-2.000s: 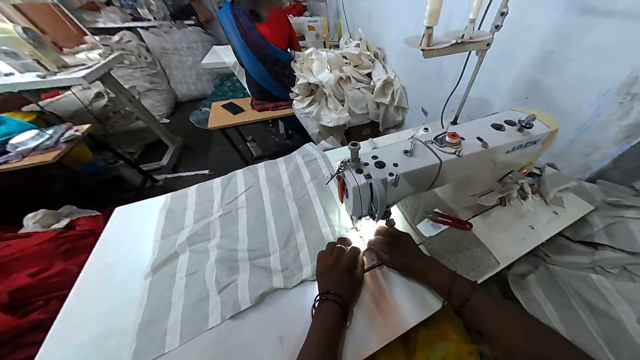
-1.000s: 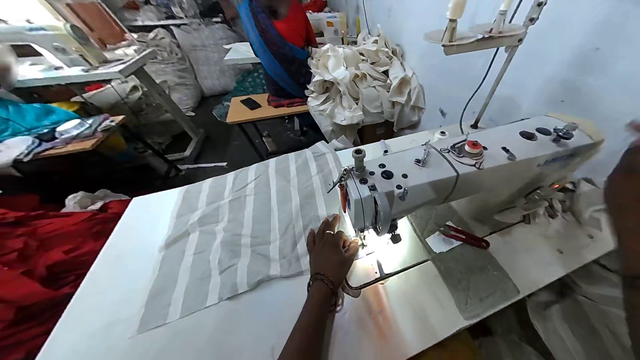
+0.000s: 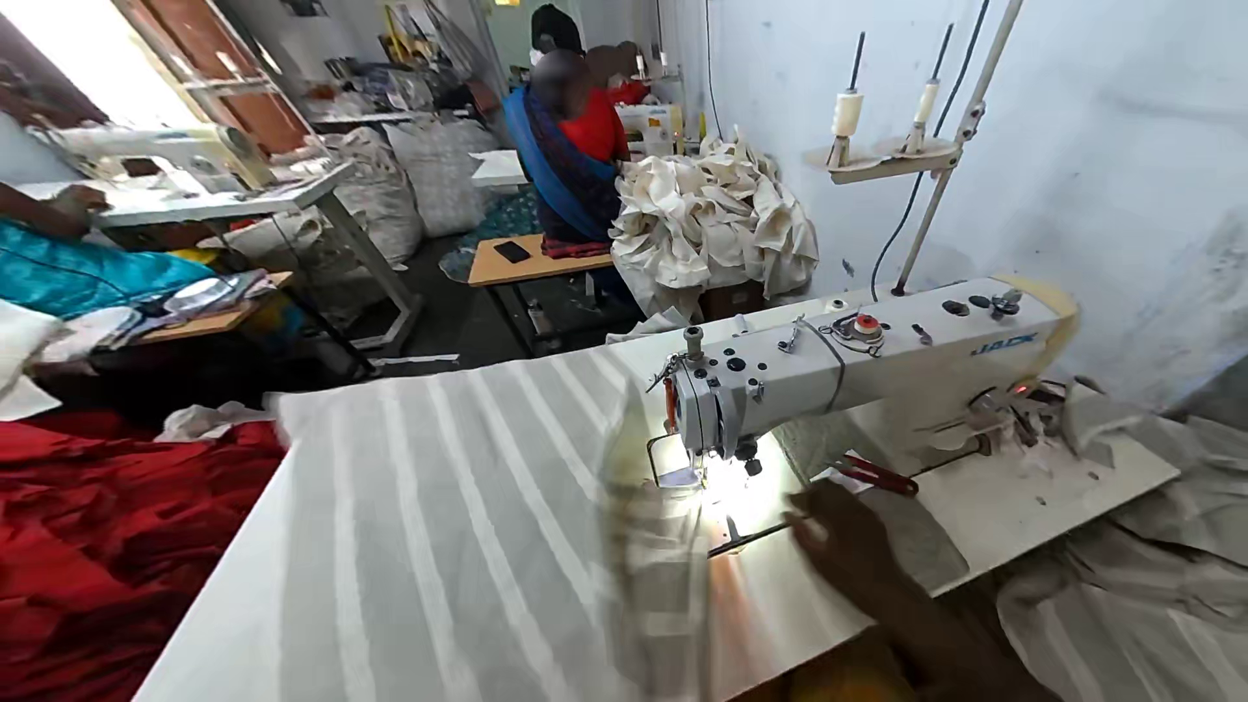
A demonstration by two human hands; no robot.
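Observation:
A white sewing machine (image 3: 877, 351) stands on the table, its lamp lighting the needle area. Grey fabric with white stripes (image 3: 439, 507) covers the table to the left of the needle; its right edge is blurred and partly raised. My right hand (image 3: 840, 531) is just right of the lit needle plate, fingers toward it, blurred; whether it grips anything is unclear. Red thread snips (image 3: 880, 477) lie beyond that hand on the machine bed. I cannot make out my left hand.
Thread cones (image 3: 847, 114) stand on a stand at the back. Red cloth (image 3: 117, 556) lies at the left, more striped fabric (image 3: 1121, 604) at the right. Behind are a bench with a phone (image 3: 512, 253), a cream cloth heap (image 3: 712, 219) and a person (image 3: 570, 146); another person's arm shows at far left.
My left hand, on the fabric by the needle a second ago, no longer shows. My right hand has come back from the right edge to the needle area. The striped fabric has shifted and spreads nearer.

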